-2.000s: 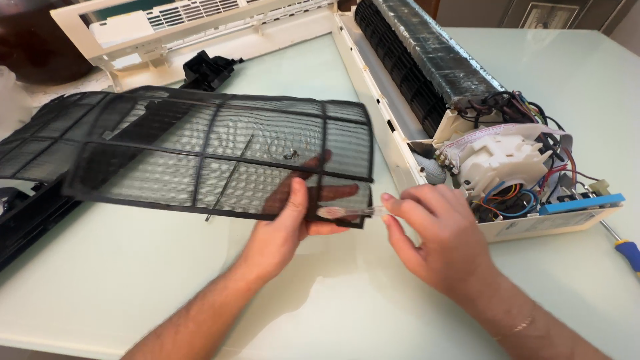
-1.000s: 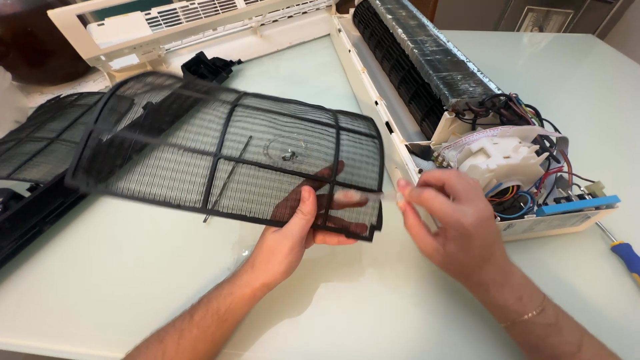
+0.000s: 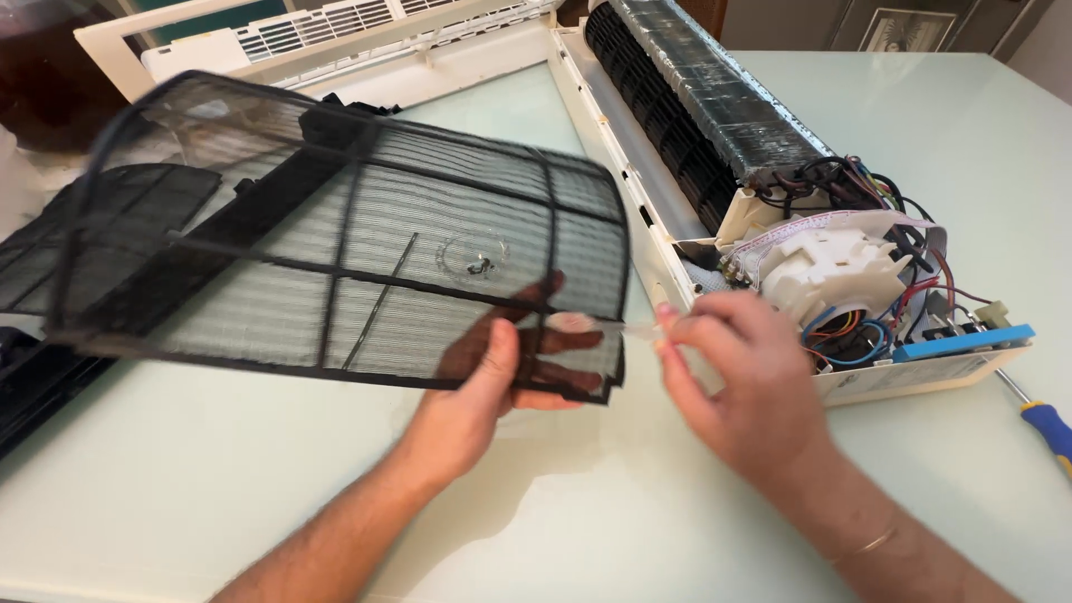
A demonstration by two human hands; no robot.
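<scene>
My left hand point(image 3: 477, 385) grips the lower edge of a black-framed mesh air filter point(image 3: 419, 310), thumb in front and fingers behind, showing through the mesh. My right hand point(image 3: 737, 377) pinches the handle of a small clear brush point(image 3: 578, 322); its pale, blurred head lies against the mesh at the right end, over my left fingers. Whether the bristles press on it cannot be told. Through the mesh a small transparent round object point(image 3: 473, 255) and a thin dark rod point(image 3: 381, 301) show on the glass-topped table point(image 3: 536, 502).
An opened air conditioner indoor unit point(image 3: 603, 151) with exposed wires point(image 3: 871, 327) stands at the right. Behind is its white front cover point(image 3: 352, 42). A second mesh filter point(image 3: 109, 218) and a long black plastic part point(image 3: 209, 234) lie left. A screwdriver point(image 3: 1047, 427) rests at the right edge.
The filter has tilted and bowed, its left end now overlapping more of the black part. The right hand with the brush has stayed near the filter's right end, shifting slightly.
</scene>
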